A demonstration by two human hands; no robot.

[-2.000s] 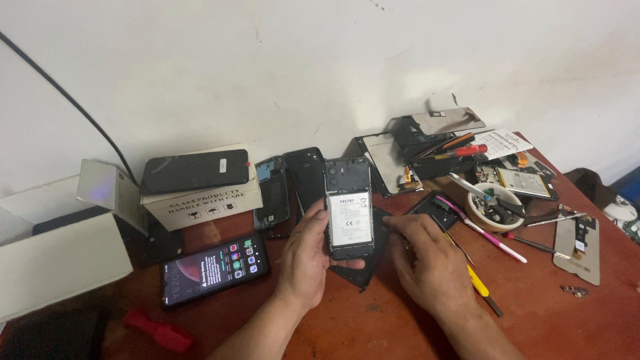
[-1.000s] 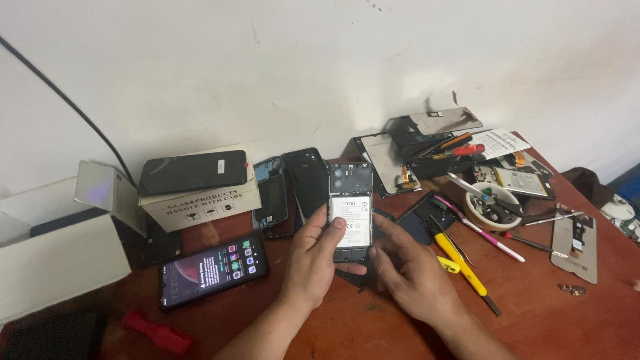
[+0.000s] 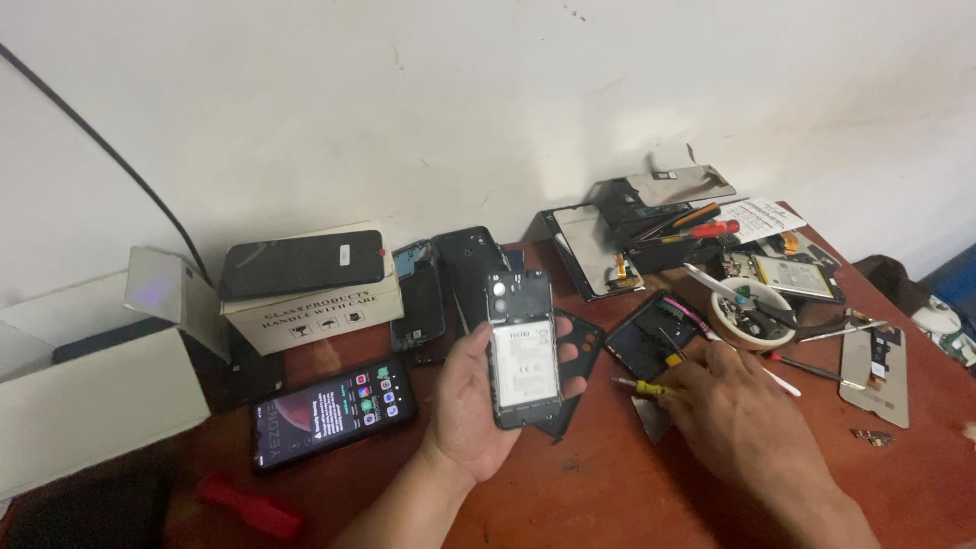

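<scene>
My left hand (image 3: 476,396) holds an opened smartphone (image 3: 526,362) upright, its white battery and camera module facing me. Beneath it lies a black phone back cover (image 3: 576,366) with camera holes. My right hand (image 3: 732,412) is low over the table, its fingertips at a yellow-handled screwdriver (image 3: 648,387) and another yellow-handled tool (image 3: 673,360). The fingers hide most of both handles, so whether they are gripped is not visible. A dark phone frame (image 3: 656,332) lies just beyond that hand.
A lit smartphone (image 3: 332,415) lies at left, before a box (image 3: 313,320) bearing a dark phone screen (image 3: 305,263). A red-handled tool (image 3: 248,507) sits front left. At right are a bowl of small parts (image 3: 751,339), a red screwdriver (image 3: 812,368) and a detached display panel (image 3: 875,374).
My right hand has left the opened phone's side and moved right, down over the yellow tools. My left hand still holds the phone, with its thumb now at the edge instead of across the battery.
</scene>
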